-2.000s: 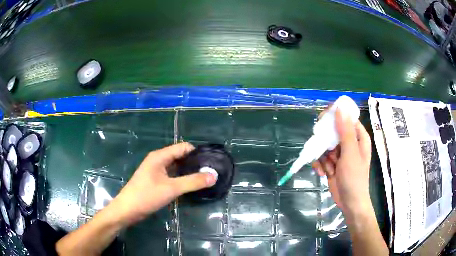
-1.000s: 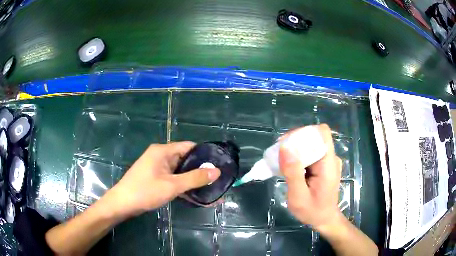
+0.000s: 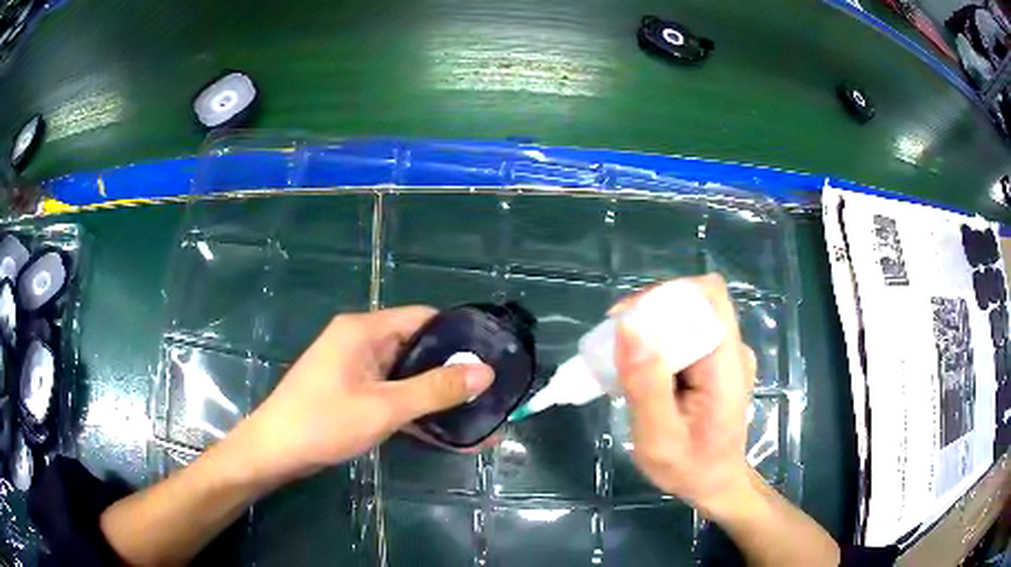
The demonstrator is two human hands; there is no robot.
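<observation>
My left hand [image 3: 366, 382] grips a black rounded housing [image 3: 488, 371], its thumb over the white centre and its fingers partly hidden underneath. My right hand [image 3: 693, 399] is closed around a white glue bottle [image 3: 665, 327], tilted down to the left. The bottle's green nozzle tip [image 3: 521, 412] is at the lower right edge of the housing; whether it touches is hard to tell. Both hands are over a clear blister tray [image 3: 654, 244] with square pockets. I cannot see whether glue is coming out.
A heap of housings [image 3: 39, 377] with pale faces lies at the left edge. Printed paper sheets [image 3: 904, 366] with black cover pads [image 3: 981, 249] lie at the right. Across the top runs a green belt [image 3: 466, 78] with a blue edge, carrying a pale-faced housing [image 3: 226, 101] and black units [image 3: 674, 40].
My right hand has brought the bottle left and down, its tip now at the housing's edge. The housing has turned slightly in my left hand. Units on the belt have shifted slightly right.
</observation>
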